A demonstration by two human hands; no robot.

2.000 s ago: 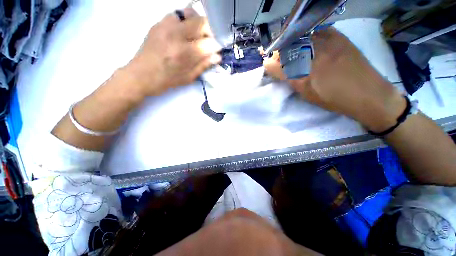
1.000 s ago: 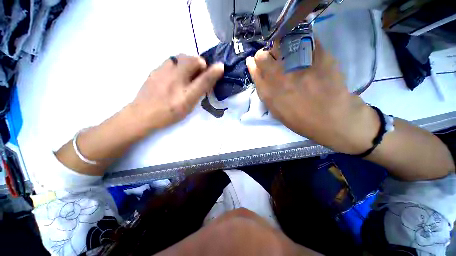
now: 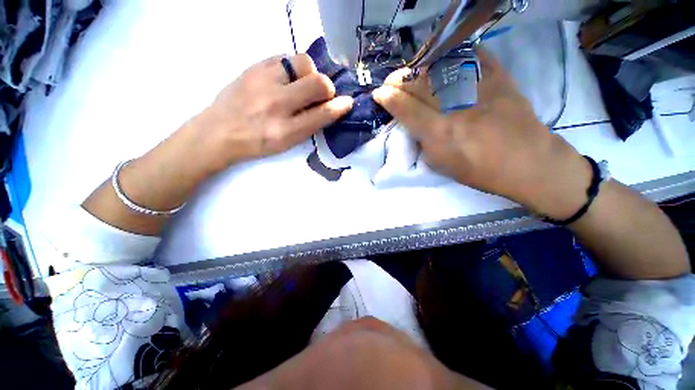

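A dark navy fabric piece (image 3: 347, 135) lies at the presser foot (image 3: 363, 74) of the sewing machine, with pale cloth (image 3: 400, 158) joined at its lower right side. My left hand (image 3: 267, 107) pinches the navy fabric's left part between thumb and fingers, left of and just below the foot. My right hand (image 3: 480, 129) holds the fabric with thumb and finger just right of the foot. Its other fingers are partly hidden behind the blue-grey attachment (image 3: 456, 82). The needle tip is too small to tell.
Grey and navy cut pieces (image 3: 46, 46) lie upper left. Red-handled scissors (image 3: 14, 263) are at the left table edge. A dark scrap (image 3: 626, 95) lies far right. A ruled strip (image 3: 366, 245) runs along the front edge. Dark panels are in a blue crate (image 3: 560, 324) below.
First the fabric came out toward me, showing more navy. Since then my left hand has moved slightly up and right, and a navy corner now shows above its fingers.
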